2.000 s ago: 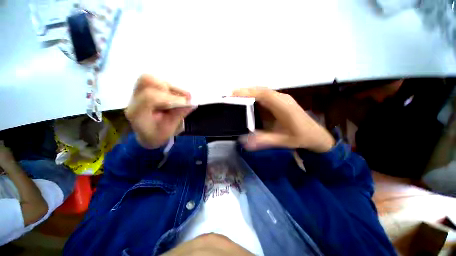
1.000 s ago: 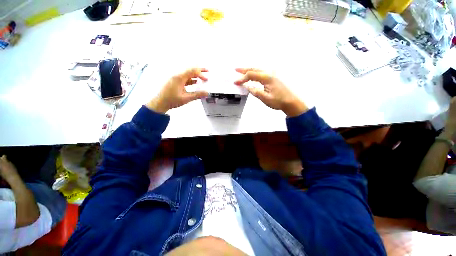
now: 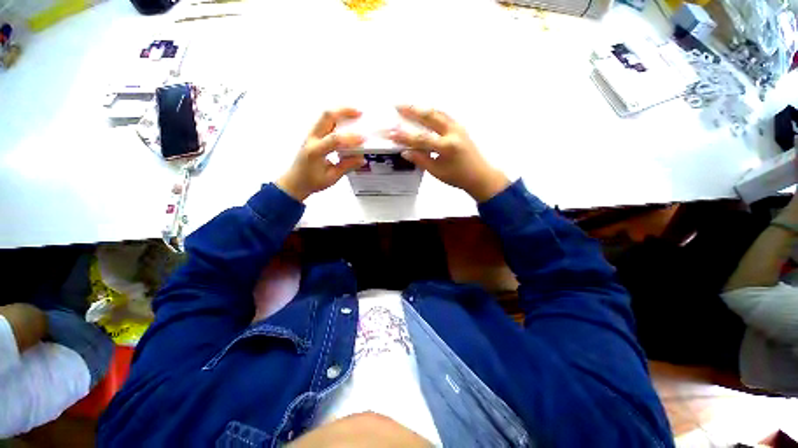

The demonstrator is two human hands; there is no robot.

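Observation:
A white retail box (image 3: 385, 181) with a dark purple-and-black picture stands on the white table near its front edge. My left hand (image 3: 331, 157) is at the box's left side, fingers curled around its upper part. My right hand (image 3: 448, 150) is at its right side, with fingertips on the pale top. Both hands hold the box between them. The top is overexposed, so I cannot tell whether the flap is fully closed. The inside of the box is not visible.
A smartphone (image 3: 178, 121) lies on a patterned pouch at left, its strap (image 3: 176, 210) over the table edge. White boxes (image 3: 643, 79) lie at right beside crumpled clear plastic (image 3: 759, 39). Yellow bits (image 3: 363, 6) lie at the far side. Other people sit at both sides.
The open box held above my lap two seconds ago now stands on the table between my hands. Since one second ago, my right hand has moved slightly inward over the top.

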